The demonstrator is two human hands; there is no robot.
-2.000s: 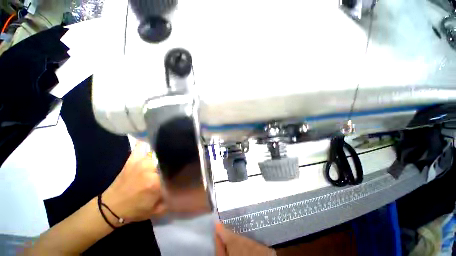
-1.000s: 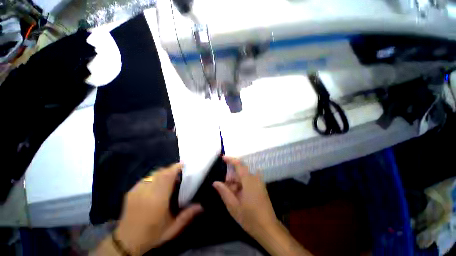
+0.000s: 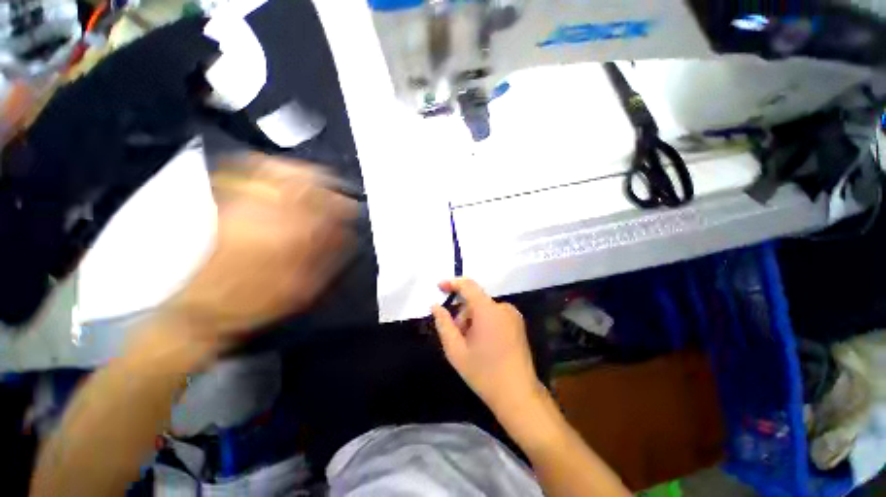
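Note:
A long white piece (image 3: 398,233) lies flat on a black garment panel (image 3: 325,58), left of and below the needle area. A thin black edge runs down the white piece's right side to my right hand (image 3: 491,345), whose thumb and finger pinch the dark cloth edge at the table's front. My left hand (image 3: 277,248) is blurred over the black panel; whether it holds anything is unclear. The sewing machine (image 3: 573,29) stands above, its presser foot area (image 3: 437,102) partly blurred.
Black-handled scissors (image 3: 661,175) lie right of the needle. Dark scraps (image 3: 806,160) sit at the right end. Black cut pieces (image 3: 97,116) and small white pieces (image 3: 238,68) lie left. A blue crate (image 3: 777,369) is below the table.
The machine head stands higher in view. My left hand has moved up and left from the white piece's lower end. My right hand stays at the cloth edge; the white piece lies flatter.

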